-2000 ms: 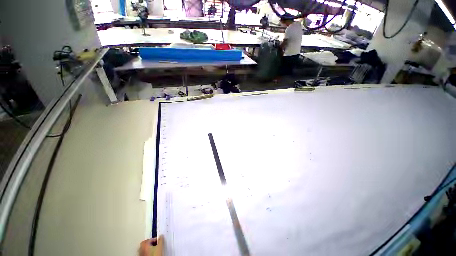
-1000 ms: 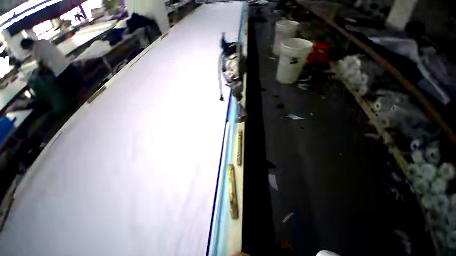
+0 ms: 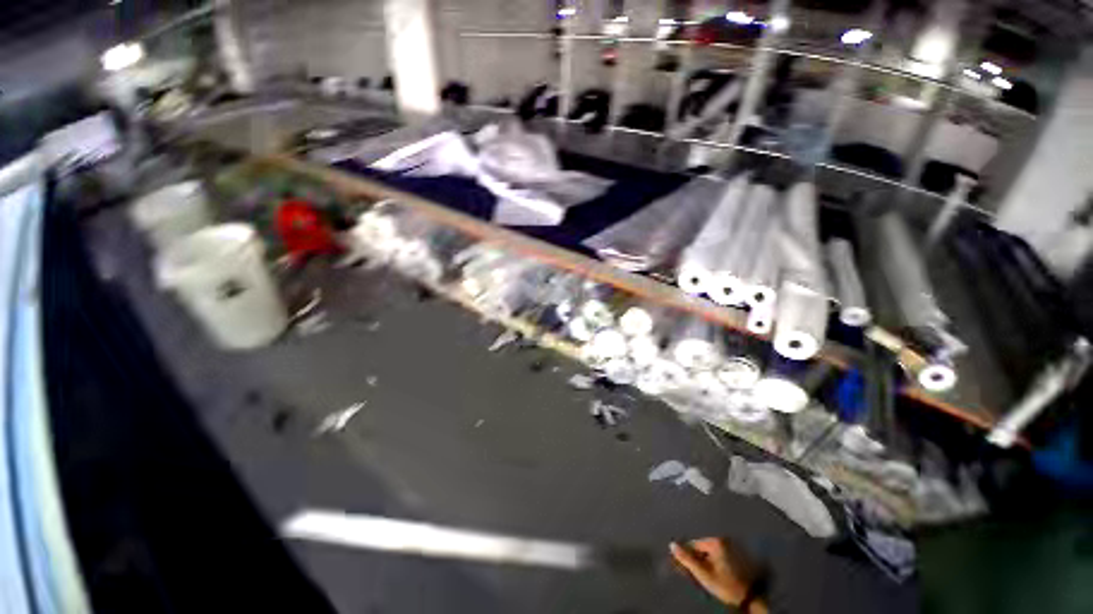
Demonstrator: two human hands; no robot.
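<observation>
My right hand is bare and low, right of centre, with its wrist towards the bottom edge. Its fingers are closed on the near end of a long, thin, flat strip, which looks like the steel ruler. The strip points left above the dark floor. Its far part shines white and its near part is dark and blurred. My left hand is out of the picture.
The cutting table's pale blue edge runs down the far left. Two white bins and a red object stand on the floor. Fabric rolls lie on a rack to the right. Scraps litter the floor.
The view has swung right from the white-covered table to the floor and rack. The strip, earlier lying on the paper, is now in my right hand. The hand at the table corner is gone.
</observation>
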